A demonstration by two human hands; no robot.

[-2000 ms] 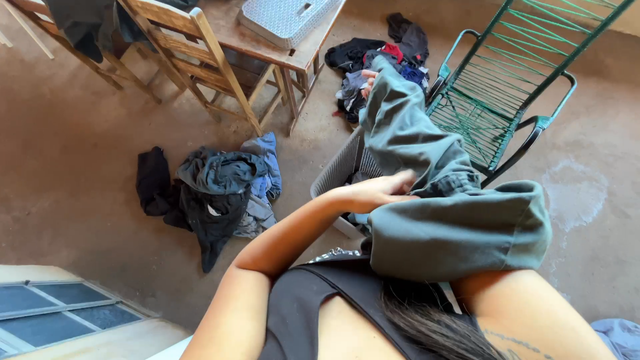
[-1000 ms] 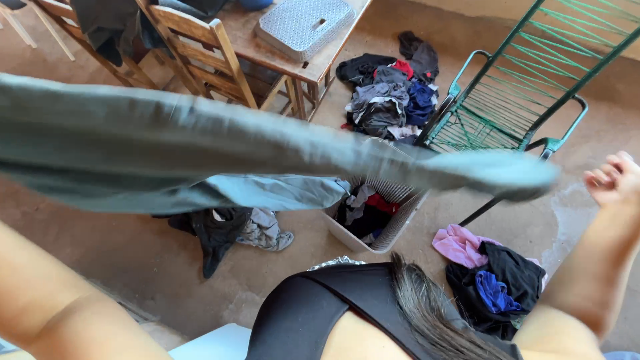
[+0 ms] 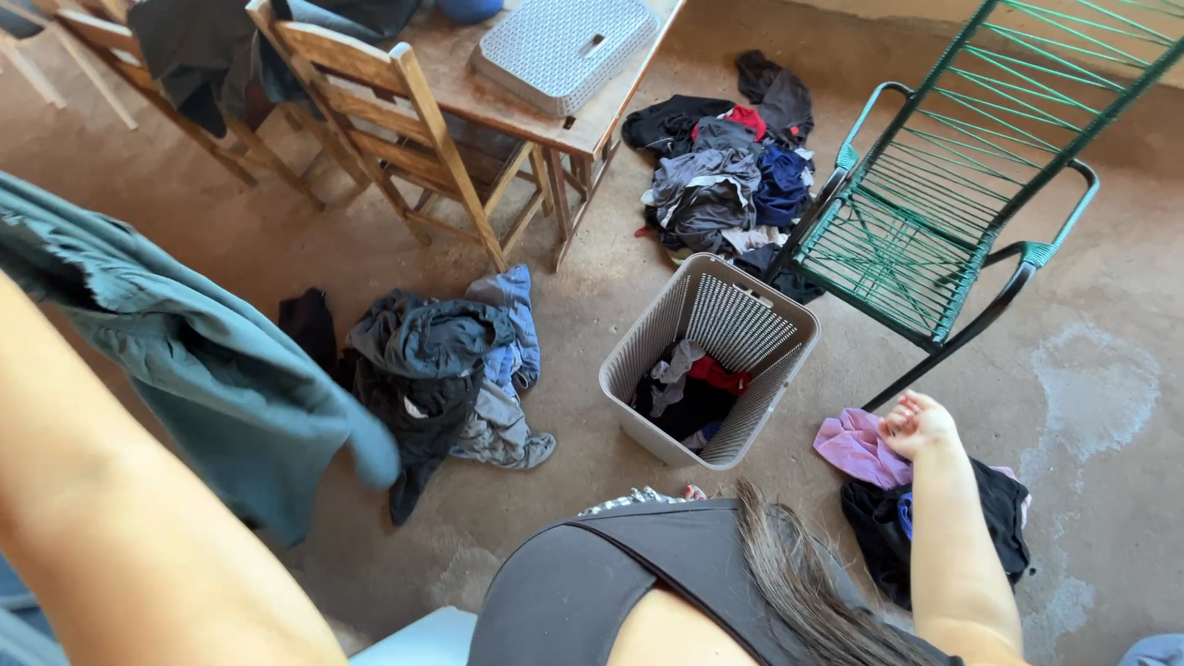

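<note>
A grey-green garment [image 3: 250, 388], which looks like trousers, hangs at the left, partly blurred, beyond my left forearm. My left hand is outside the frame, so its hold on the cloth is hidden. My right hand [image 3: 916, 425] is at the right with fingers loosely bent and nothing visible in it, over a pink cloth [image 3: 856, 449] and a black garment [image 3: 994, 504]. Between my arms stands a grey perforated plastic laundry basket [image 3: 777, 388] with dark, grey and red clothes [image 3: 689, 388] low inside. Left of it lies a pile of dark and blue clothes [image 3: 430, 338].
A larger clothes pile [image 3: 717, 180] lies behind the basket. A green corded metal chair [image 3: 897, 250] stands at the right. At the upper left are wooden chairs [image 3: 370, 69], one draped with dark cloth, and a wooden table [image 3: 444, 46] bearing a grey perforated lid [image 3: 564, 55].
The grey-green garment, earlier gathered before my body and then stretched across the view, now hangs at the left. My right hand has come away from it and is lower than one second ago.
</note>
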